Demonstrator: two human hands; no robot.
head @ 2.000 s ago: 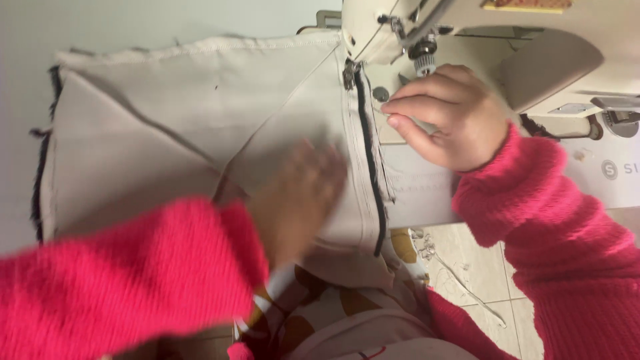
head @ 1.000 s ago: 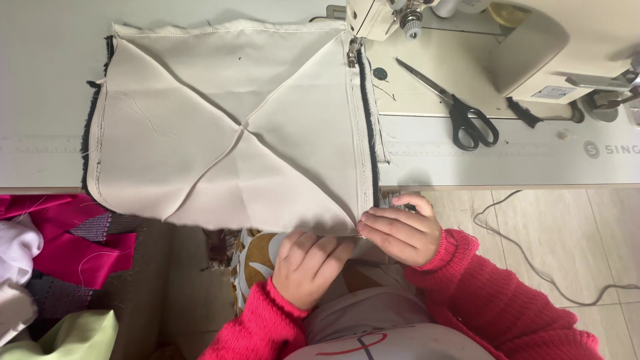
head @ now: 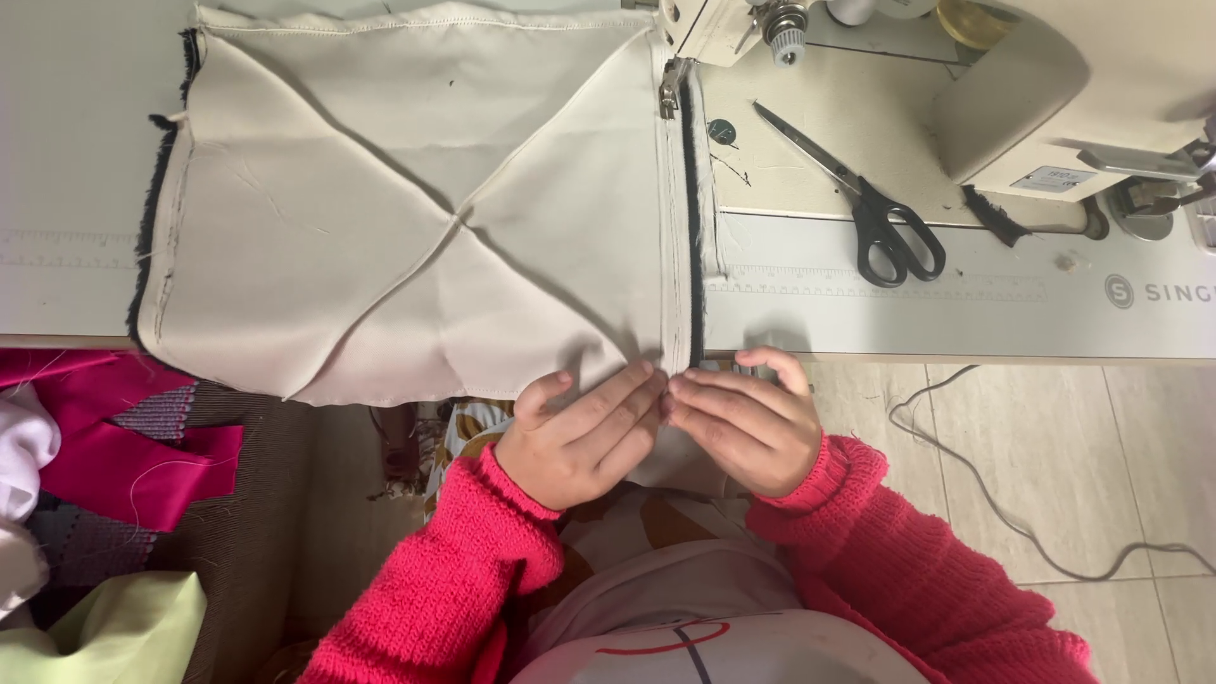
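A cream fabric panel (head: 399,218) with crossing diagonal seams lies on the sewing machine table, dark frayed edging along its left and right sides. Its upper right edge runs beside the metal presser foot (head: 674,87) of a Singer sewing machine (head: 1026,85). At the panel's lower right corner, over the table's front edge, my left hand (head: 589,432) and my right hand (head: 746,418) meet with fingertips touching. Both pinch the cloth there; what lies beneath the fingers is hidden.
Black-handled scissors (head: 869,204) lie right of the panel, near a dark scrap (head: 995,217) and a small dark round piece (head: 722,131). Pink fabric (head: 161,465) and pale green cloth (head: 133,627) are heaped at lower left. A cable (head: 988,494) runs over the floor tiles.
Two seconds ago my right hand was near the presser foot and my left over the panel; both are now at its lower right corner. Since one second ago, my fingertips have come together.
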